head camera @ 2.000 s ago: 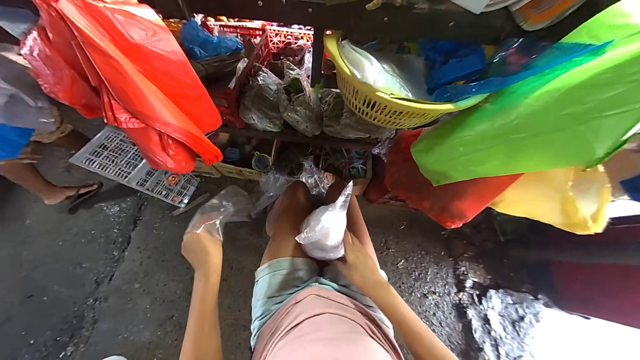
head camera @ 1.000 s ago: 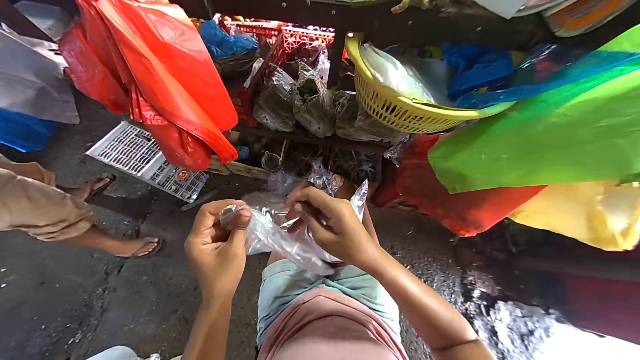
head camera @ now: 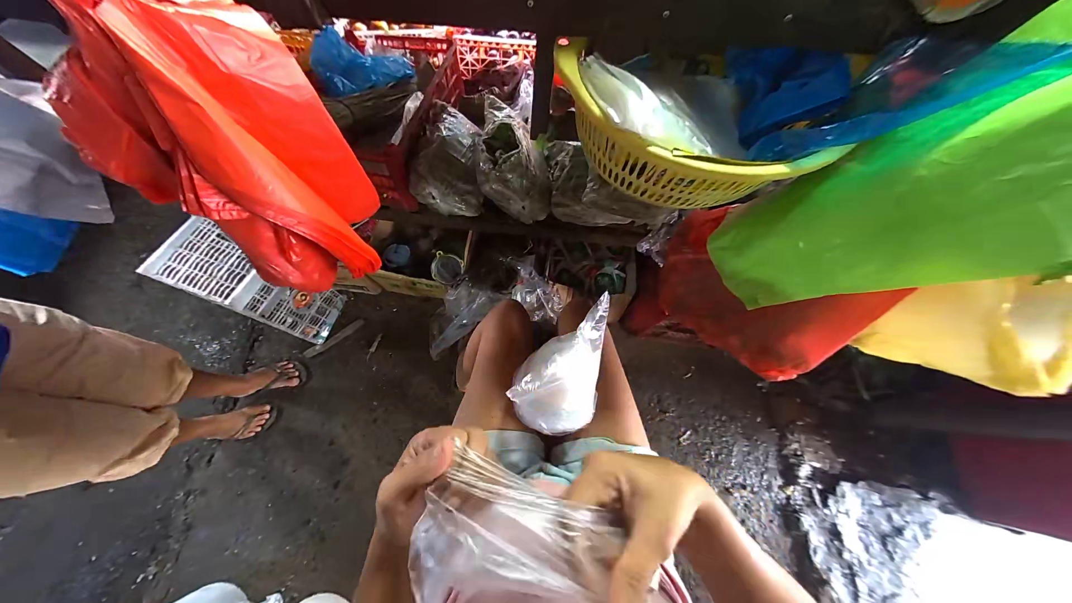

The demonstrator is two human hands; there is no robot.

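Observation:
Low in the head view, my left hand [head camera: 423, 477] pinches the gathered top edge of a clear plastic bag [head camera: 494, 548]. My right hand [head camera: 645, 511] holds the other side of the same bag, with its fingers bent at the rim. The bag is stretched between both hands, in front of my pink shirt; its lower part runs out of view. A clear plastic bag with white contents [head camera: 557, 385] rests upright between my thighs, its twisted top pointing up, touched by neither hand.
Ahead stand a yellow plastic basket [head camera: 670, 172] and bagged greens [head camera: 511, 167]. Red plastic bags [head camera: 243, 126] hang left, green plastic [head camera: 904, 193] and yellow plastic [head camera: 980, 335] right. A person in tan trousers [head camera: 84, 402] stands left, near a grey plastic grate [head camera: 243, 276].
Both hands have come down toward my body with the clear bag stretched between them. The white-filled bag, near my right hand two seconds ago, now rests untouched. The person at left shows more fully.

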